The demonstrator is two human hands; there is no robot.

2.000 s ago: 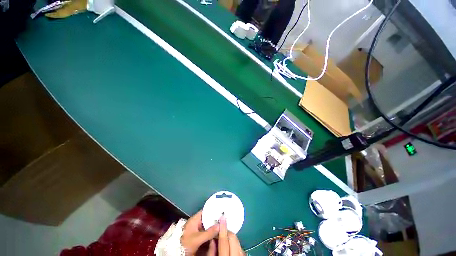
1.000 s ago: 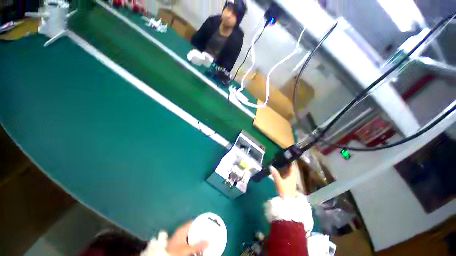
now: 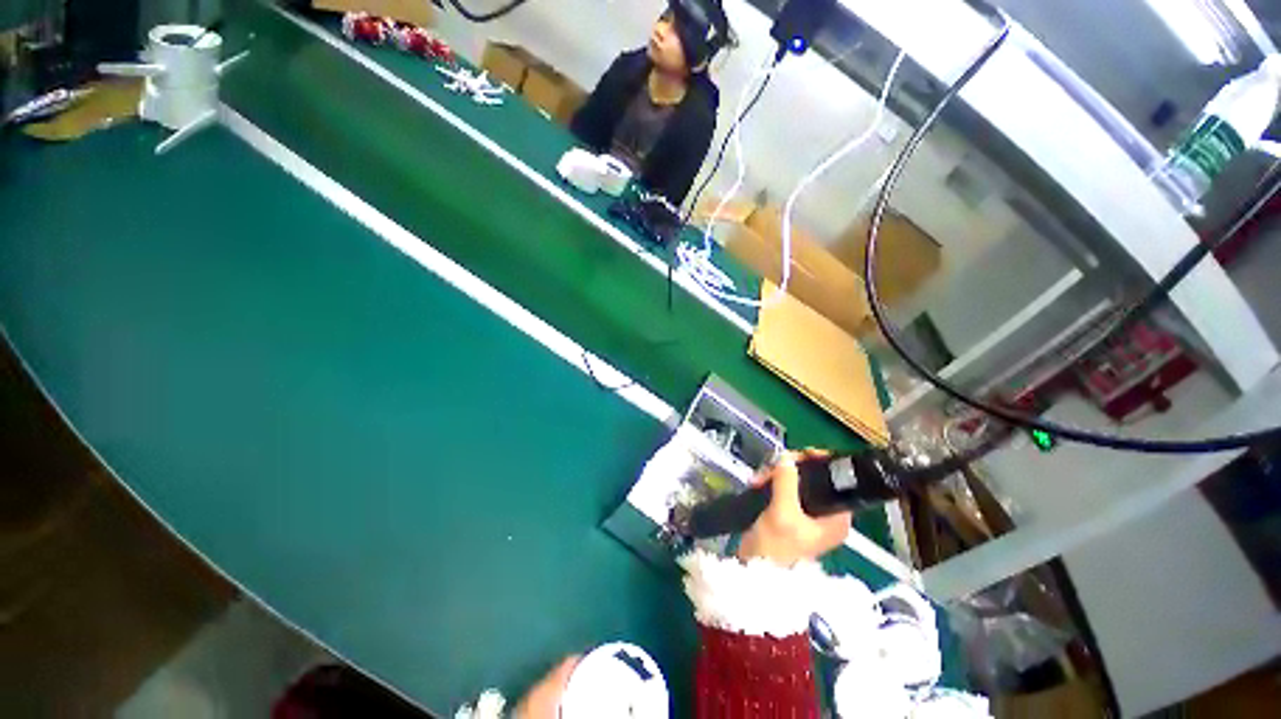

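My right hand (image 3: 798,523) is closed around the black electric screwdriver (image 3: 860,480), whose tip end lies over the open top of the grey screw feeder (image 3: 644,517). The exact contact of the tip is too small to tell. My left hand (image 3: 545,694) is at the bottom edge, partly cut off, and holds a round white plastic housing (image 3: 615,685). More white housings (image 3: 899,649) are piled to the right of my right sleeve. The wired motors are not visible.
A black cord (image 3: 874,267) loops at the upper right. Brown cardboard sheets (image 3: 820,368) lie beyond the feeder. White cables (image 3: 790,211) hang opposite. A person (image 3: 649,115) in dark clothing is across the line. A white cylindrical object (image 3: 183,79) stands far left.
My right hand has left the housing and taken hold of the screwdriver, then swung it left and down over the feeder. My left hand still holds the housing, now lower in view. The view has shifted.
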